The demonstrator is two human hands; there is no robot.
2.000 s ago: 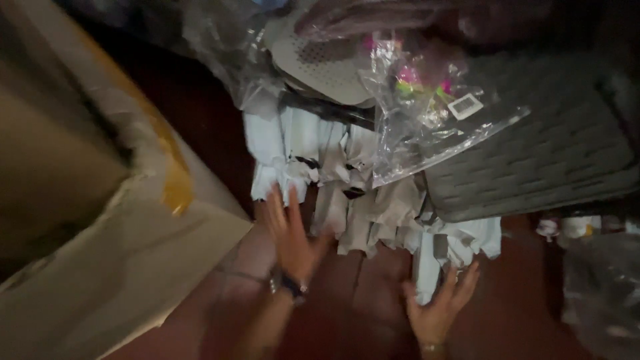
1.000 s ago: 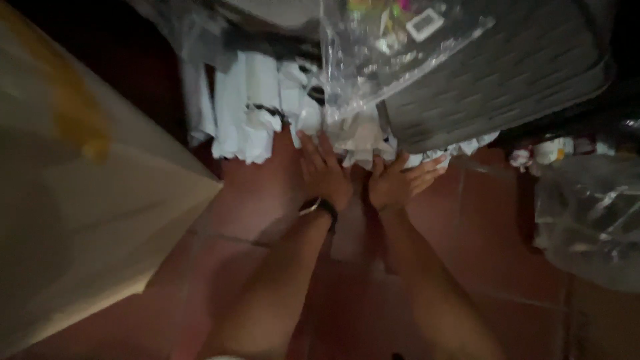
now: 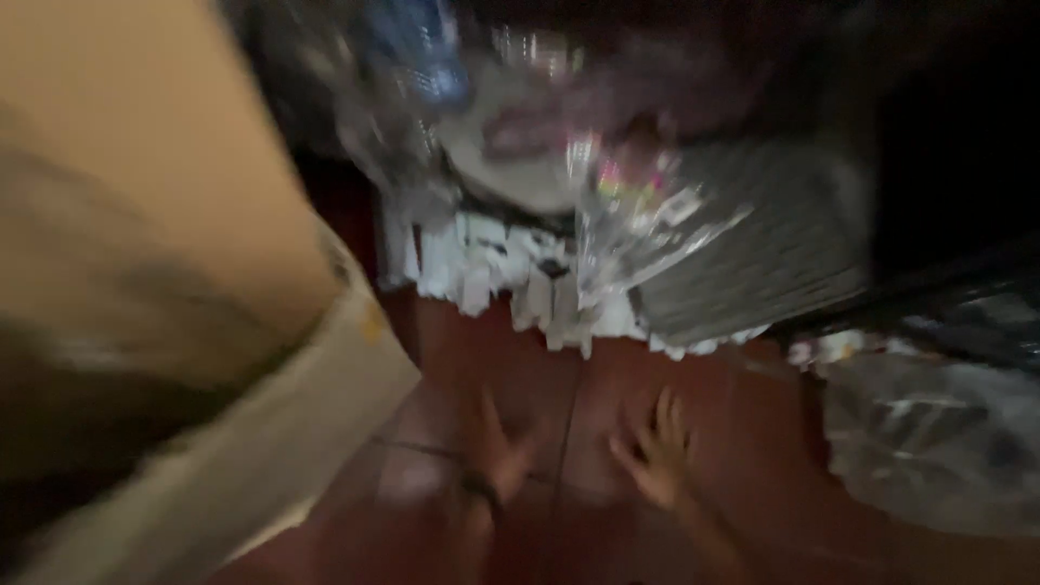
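My left hand (image 3: 491, 451), blurred and with a dark band at the wrist, is over the red tiled floor (image 3: 561, 406), holding nothing. To its right my right hand (image 3: 658, 447) has its fingers spread, also with nothing in it. Both are nearer me than a row of white packets (image 3: 471, 268), perhaps plastic-wrapped, whose ends line the floor's far side. Above the packets lie a clear plastic bag (image 3: 642, 236) with bright pink and yellow contents and a grey textured mat or panel (image 3: 756, 252). Whether either hand touches the floor is unclear.
On the left stands a large cardboard box (image 3: 162, 162) with a pale edge and a bit of yellow tape (image 3: 371, 321). A clear plastic bag (image 3: 934, 439) lies at the right. Further plastic-wrapped things, dark and blurred, are at the top.
Both hands, earlier at the white packets, have drawn back toward me and moved apart from each other. The packets' front edge sits farther from my hands. The view has shifted.
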